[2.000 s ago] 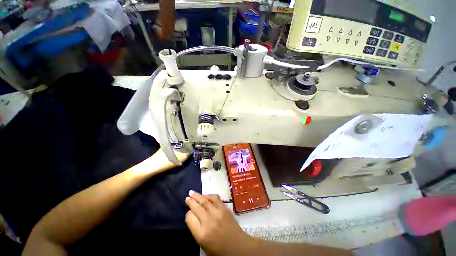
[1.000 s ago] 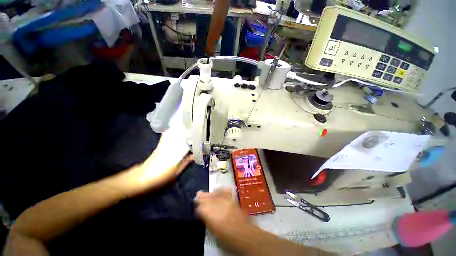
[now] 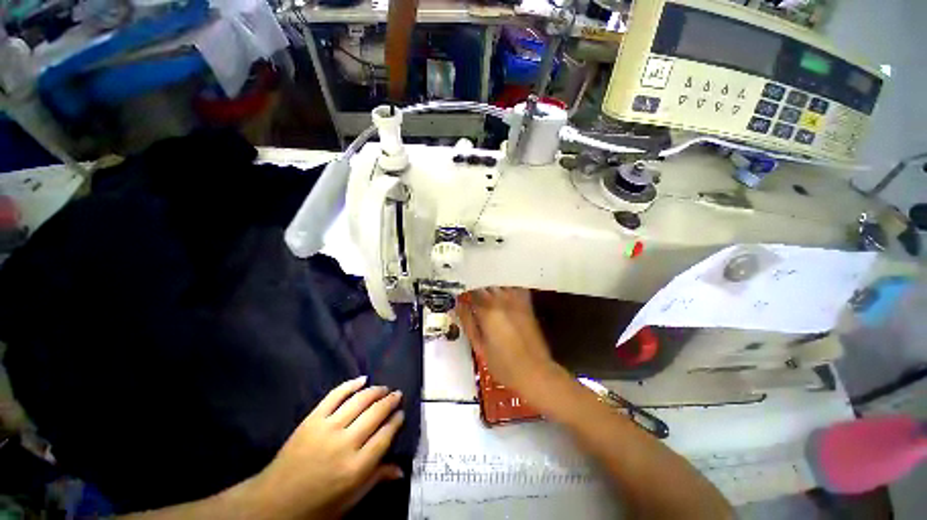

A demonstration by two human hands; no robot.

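The dark garment piece lies heaped left of the needle, with its right edge under the head of the cream sewing machine. My left hand lies flat on the garment near its right edge, fingers slightly spread. My right hand reaches under the machine arm, over the upper part of the smartphone; its fingertips are partly hidden beside the needle area, so I cannot tell if they hold anything. The lower end of the phone shows red-orange.
Thread snips lie right of my right forearm, partly covered by it. A white paper sheet hangs from the arm. A pink object is at the right end. The lamp is at the needle end, the control panel above.
My left hand has moved from beside the needle back towards me onto the garment. My right hand has moved forward from the table's front to over the phone, under the arm.
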